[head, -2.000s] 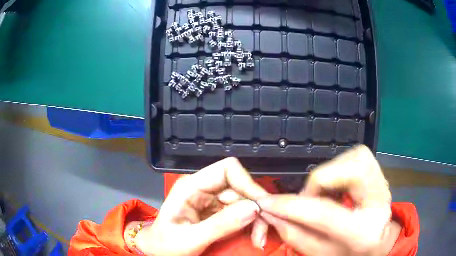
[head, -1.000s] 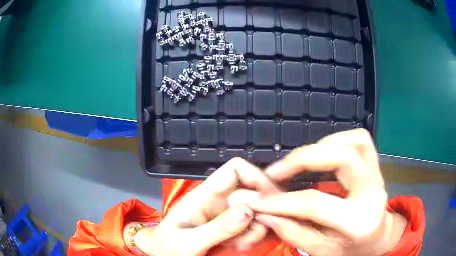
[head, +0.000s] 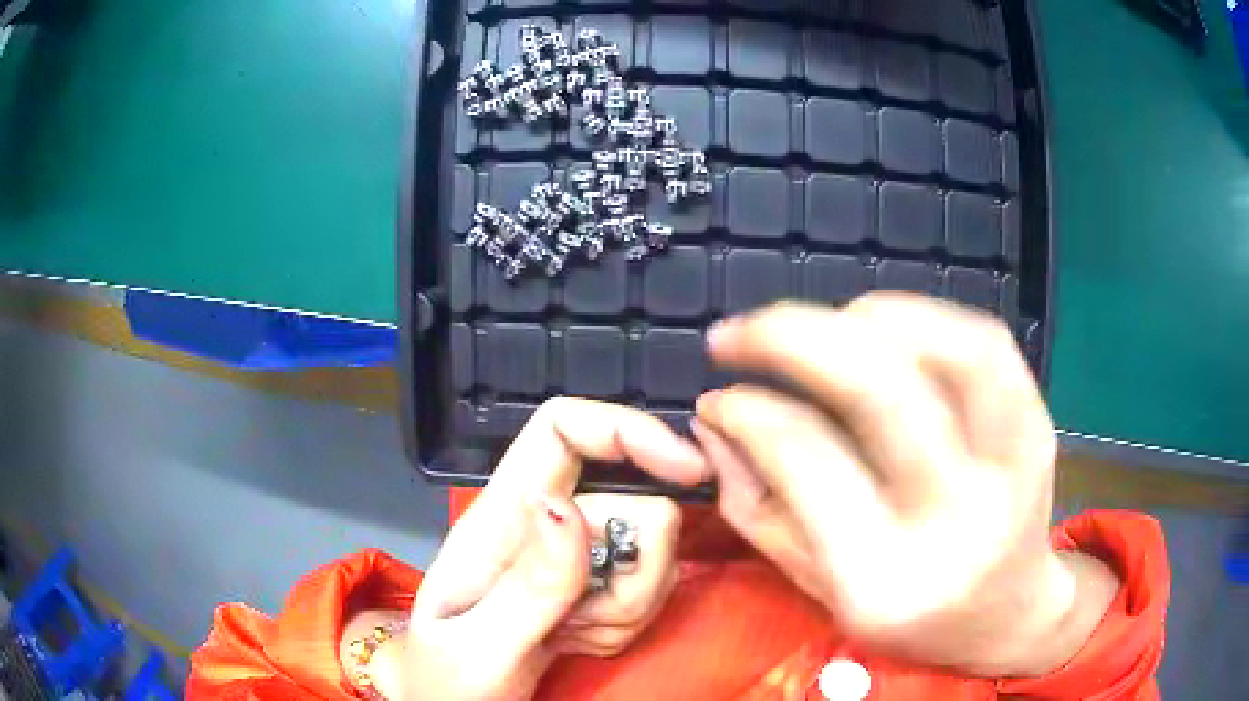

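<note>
My left hand (head: 548, 562) is curled palm up below the tray's near edge. It holds a small clump of dark silver metal parts (head: 614, 546) in its curled fingers; its index finger reaches toward my right hand. My right hand (head: 877, 479) is blurred over the tray's near right corner, with thumb and fingertips close to my left index fingertip. Whether it holds a part cannot be seen. The black component tray (head: 671, 359) has a grid of shallow pockets. A loose pile of silver parts (head: 603, 206) lies on its left far area.
A green mat (head: 206, 151) lies under the tray, its near edge running across the view. A blue object (head: 254, 336) is below the mat's edge at left. A blue stool (head: 69, 623) stands at the lower left. A dark object (head: 1171, 14) is at the upper right.
My hands have moved apart, and the clump in my left hand now shows. My right hand has lifted over the tray's near edge and hides the spot where a bright part sat.
</note>
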